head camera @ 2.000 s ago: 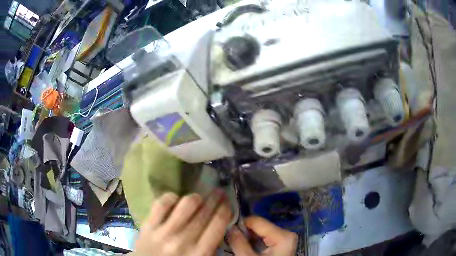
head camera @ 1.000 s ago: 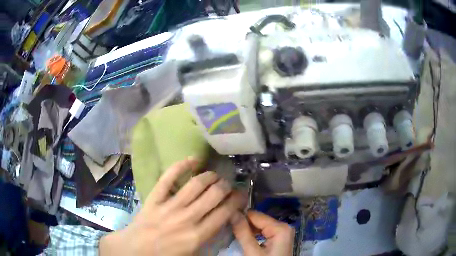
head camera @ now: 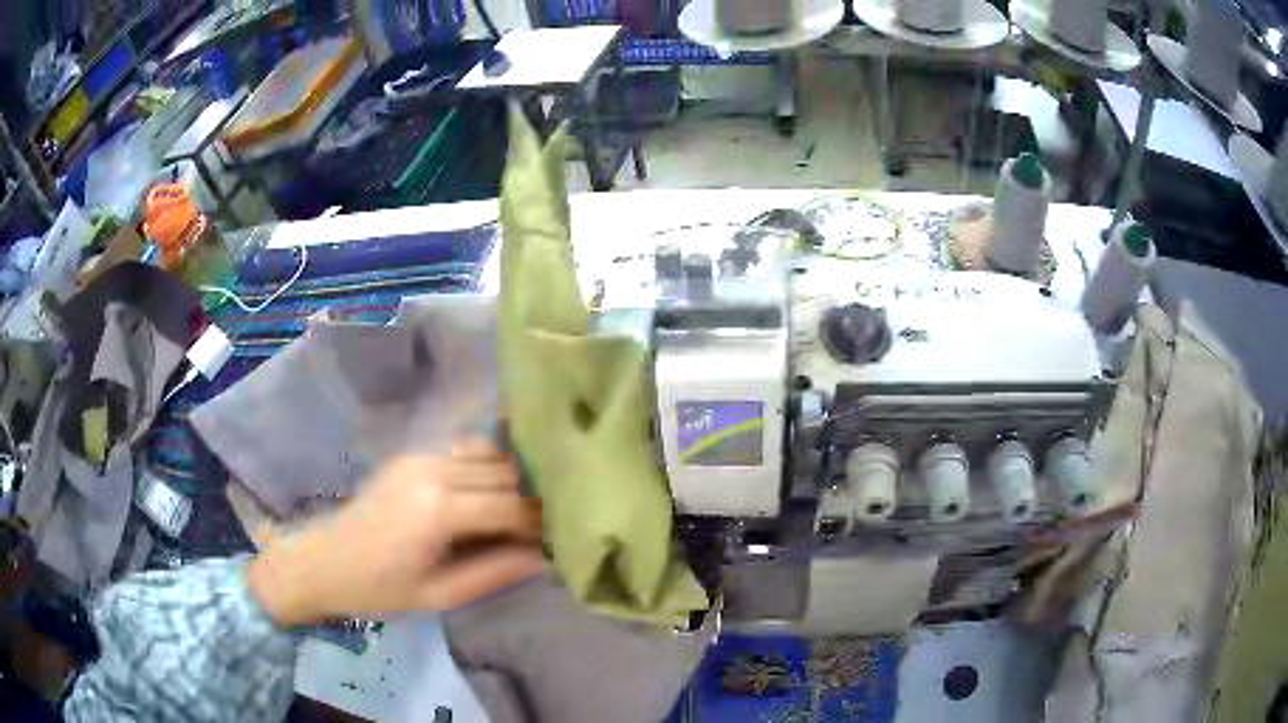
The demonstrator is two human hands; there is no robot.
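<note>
The olive-green fabric piece stands up in folds just left of the overlock machine's head. Its lower corner lies near the needle area, which the cloth and head hide. My left hand is at the left edge of the green piece, over the grey-brown panel. Its fingers are curled and blurred, and whether they grip cloth is unclear. The grey-brown cloth spreads behind my hand and hangs in front of the machine. My right hand is not in the picture.
A blue tray with lint lies below the head. Beige-grey pieces hang right of the machine. Striped cloth with a white cord lies at back left. Thread cones stand behind. Cut pieces are piled at far left.
The view has lifted and shows more behind the machine. My left hand has moved left, away from the needle area. My right hand has left the picture. The green piece now stands raised and folded.
</note>
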